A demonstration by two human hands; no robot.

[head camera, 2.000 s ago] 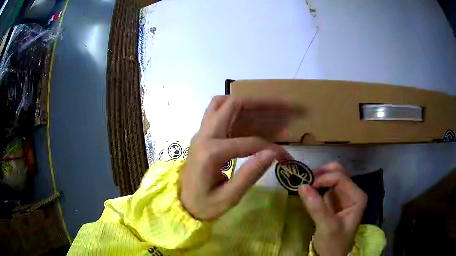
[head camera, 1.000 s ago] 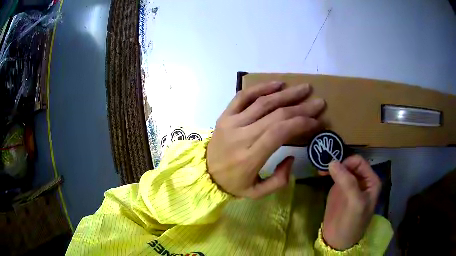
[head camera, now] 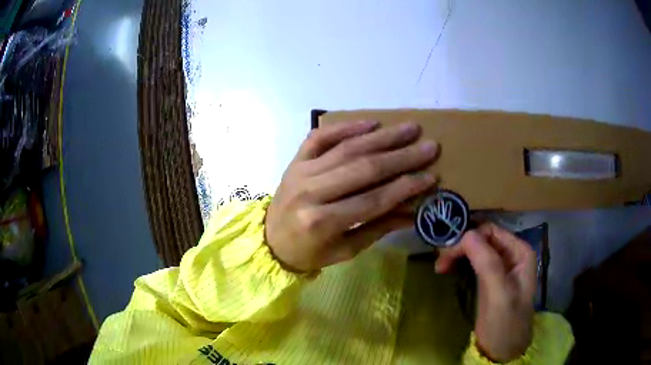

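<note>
A long brown carton (head camera: pixel 485 135) lies on the white table, its narrow side up, with a pale plastic carry handle (head camera: pixel 572 164) in a slot. My left hand (head camera: pixel 350 189) lies over the carton's left part, fingers spread across the narrow side; its thumb is hidden. My right hand (head camera: pixel 500 274) holds a round black seal sticker (head camera: pixel 442 218) at its fingertips by the lower right rim. The sticker, with its white hand logo, is at the carton's near edge, beside my left fingers. I cannot tell whether it touches the board.
The white table (head camera: pixel 285 57) stretches beyond the carton. A stack of flattened cardboard (head camera: pixel 163 135) stands along its left edge. Round labels (head camera: pixel 241 194) show partly beside my left sleeve. Grey floor with a yellow line, plastic wrap (head camera: pixel 32 85) and a brown box (head camera: pixel 43 314) are further left.
My left hand has gone from near the sticker to lying flat on the carton. My right hand has raised the sticker to the carton's near edge. In the last second everything shifted slightly left in view.
</note>
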